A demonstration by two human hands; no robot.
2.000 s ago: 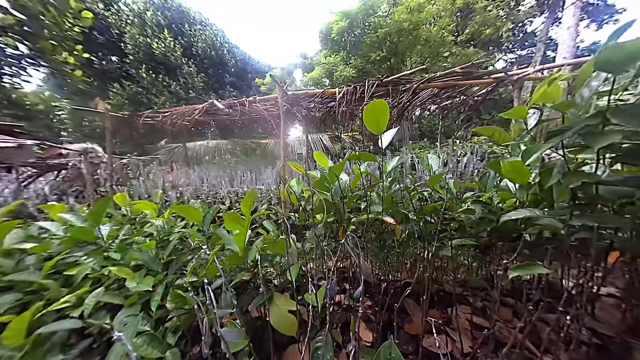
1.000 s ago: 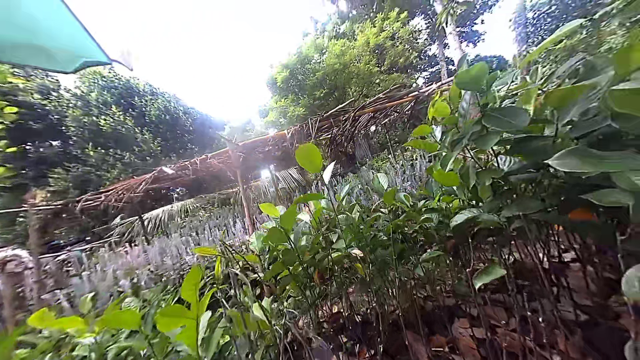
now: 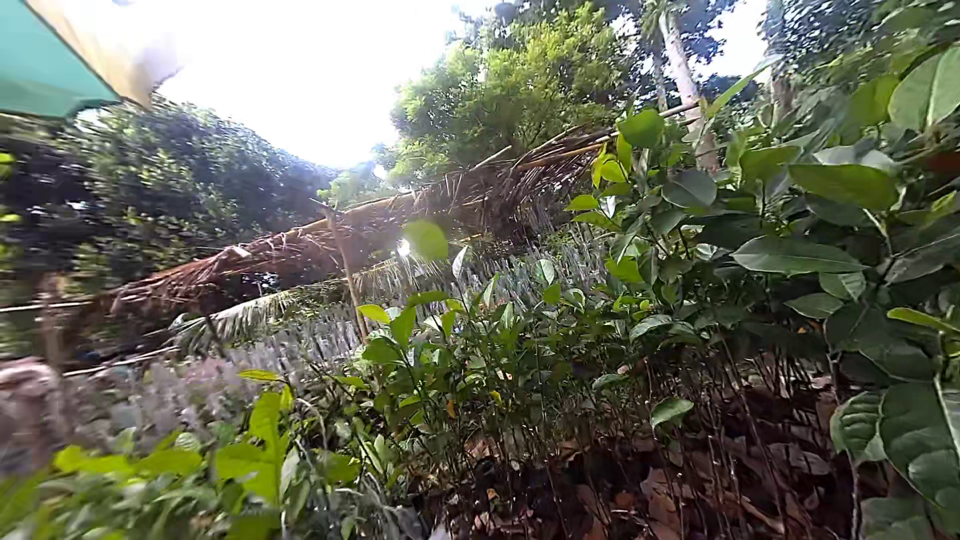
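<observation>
Neither my left hand nor my right hand shows in the head view. Leafy green seedlings [image 3: 480,345] on thin stems fill the middle and lower part of the view. Larger broad leaves [image 3: 799,255] stand close on the right. Brown dry leaves [image 3: 660,487] lie on the ground among the stems. Part of a green and pale canopy, seemingly fabric [image 3: 49,67], shows at the upper left corner.
A low shelter edge of dried palm fronds [image 3: 300,247] crosses behind the seedlings, held by a thin wooden post [image 3: 346,270]. Behind the seedlings are many pale, upright plastic-like sleeves [image 3: 300,352]. Trees [image 3: 517,82] rise at the back.
The view has tilted and shifted. The green canopy edge, not seen two seconds ago, shows at the upper left, now with a pale section beside it.
</observation>
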